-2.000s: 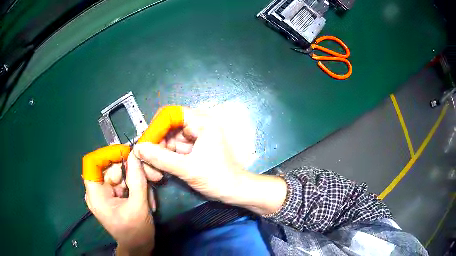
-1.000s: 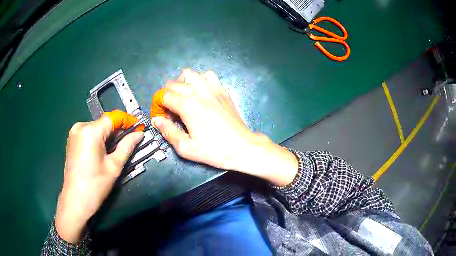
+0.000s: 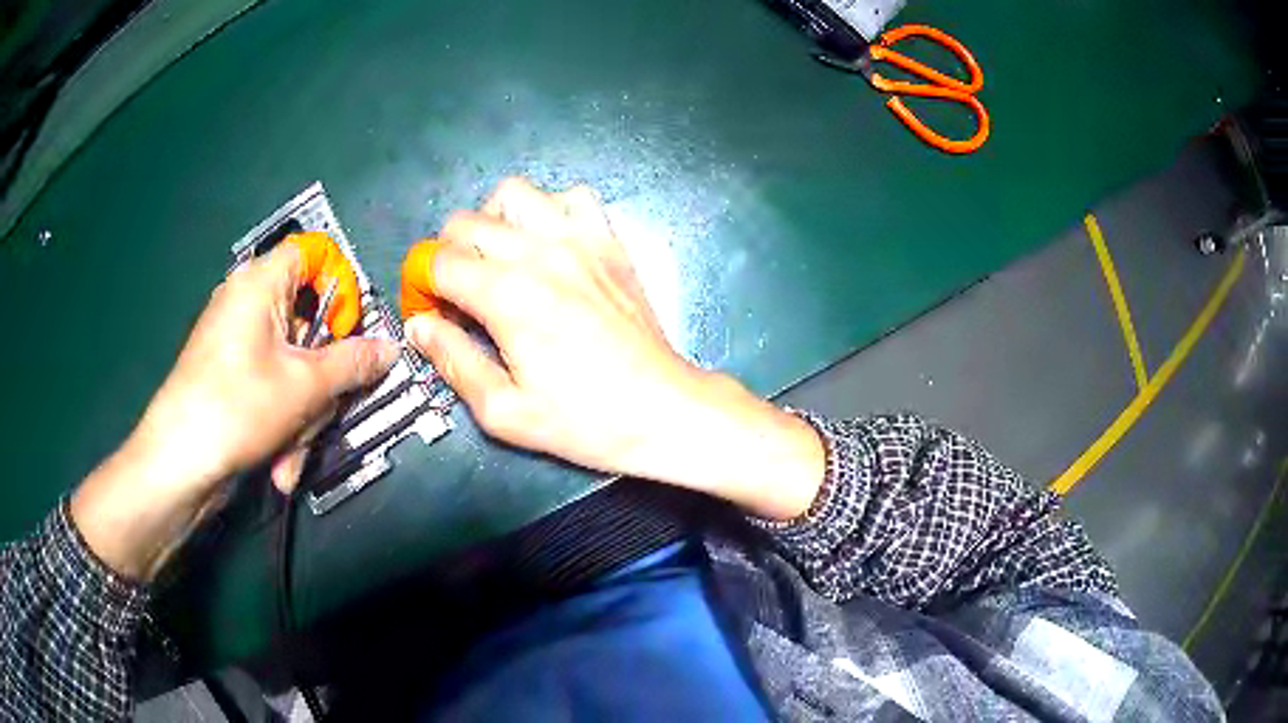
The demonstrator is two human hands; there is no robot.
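A silver-grey metal fixture (image 3: pixel 379 421) lies on the green bench top, its window end partly covered by my left hand. Dark cables lie across its slotted half. My left hand (image 3: pixel 261 360), with an orange finger cot, is over the fixture's left side, thumb and index finger pinching a thin dark cable. A black cable (image 3: pixel 287 565) runs from below it over the bench edge. My right hand (image 3: pixel 551 332), also with an orange cot, is at the fixture's right edge, its thumb and index fingertips close together at the slots. Whether it grips a cable end cannot be seen.
Orange-handled scissors (image 3: pixel 932 88) lie at the upper right beside stacked fixtures (image 3: pixel 862 14) cut off by the top edge. A bundle of black cables (image 3: pixel 600 534) lies along the bench edge by my lap. Grey floor with yellow lines (image 3: pixel 1151 410) is at the right.
From pinching a cable together above the bench, my hands have moved apart and down to the fixture's slots. Since one second ago, my left hand has shifted slightly up. The scissors show higher in view.
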